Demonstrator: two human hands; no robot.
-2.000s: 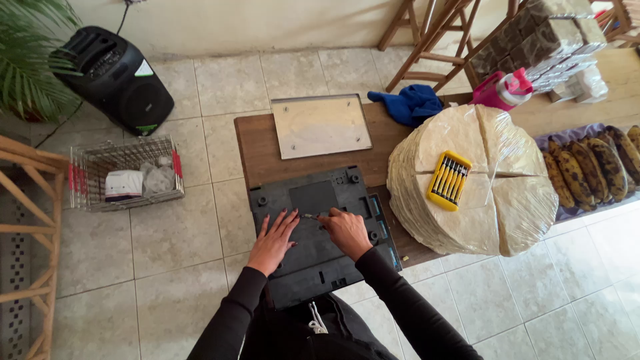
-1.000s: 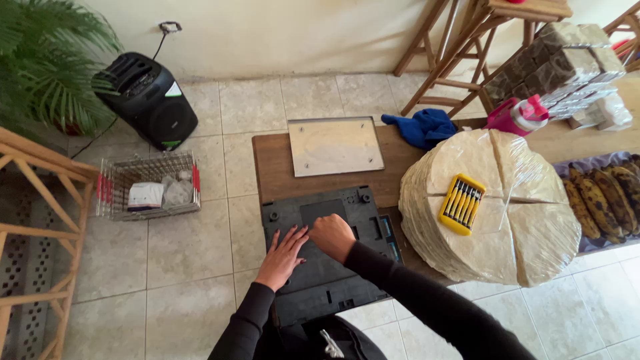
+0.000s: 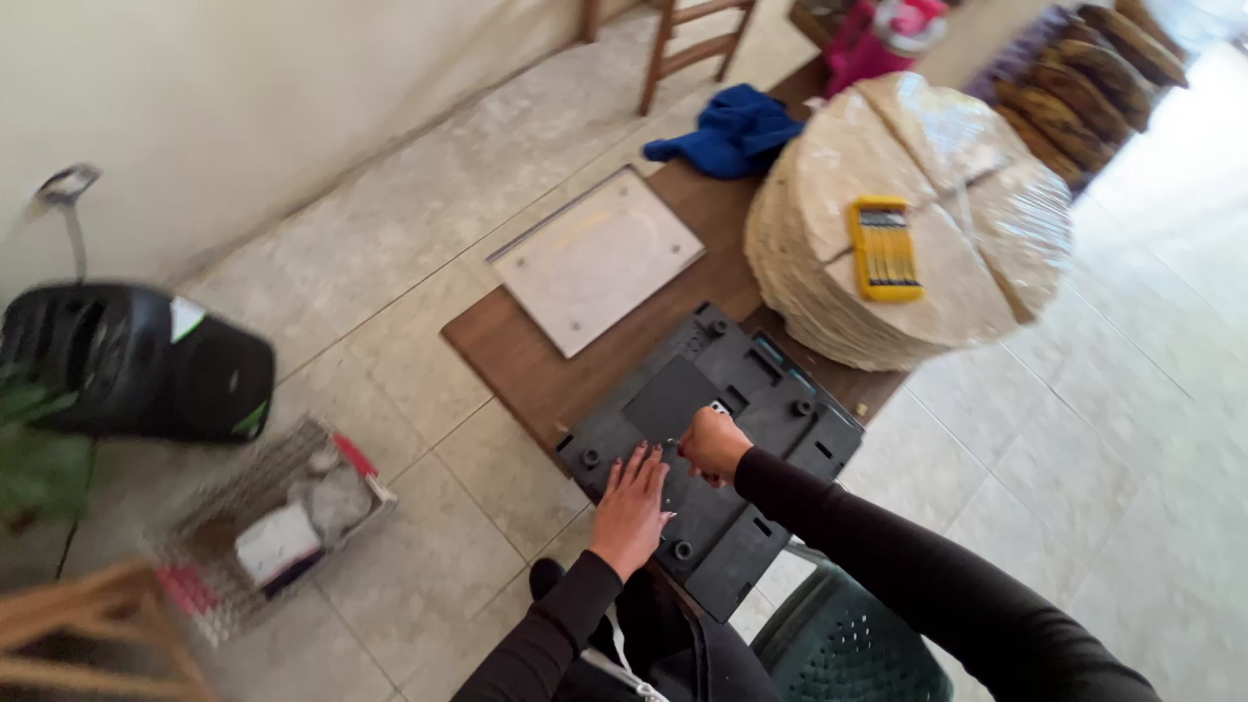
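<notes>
A black plastic device housing (image 3: 721, 497) lies with its footed underside up on the wooden table (image 3: 507, 351). My left hand (image 3: 632, 507) rests flat on it, fingers spread. Just right of those fingertips, my right hand (image 3: 714, 447) is closed around a small tool, mostly hidden by the fist; only a bit of metal shows at the fingers. A yellow case of precision screwdrivers (image 3: 885, 249) lies on a plastic-wrapped stack of round flat breads or wafers (image 3: 985, 244). Beyond the housing is a flat pale panel (image 3: 600, 258) with small dots near its corners.
A blue cloth (image 3: 731, 132) and a pink jug (image 3: 873, 49) are at the table's far side, with dark-spotted plantains (image 3: 1063, 107) behind. On the floor at left stand a black speaker (image 3: 136, 361) and a wire basket (image 3: 283, 526). A green plastic chair (image 3: 853, 643) is near my legs.
The view has turned strongly. My right hand was pinching a thin tool at the housing and is now a closed fist over it; my left hand stays on the housing.
</notes>
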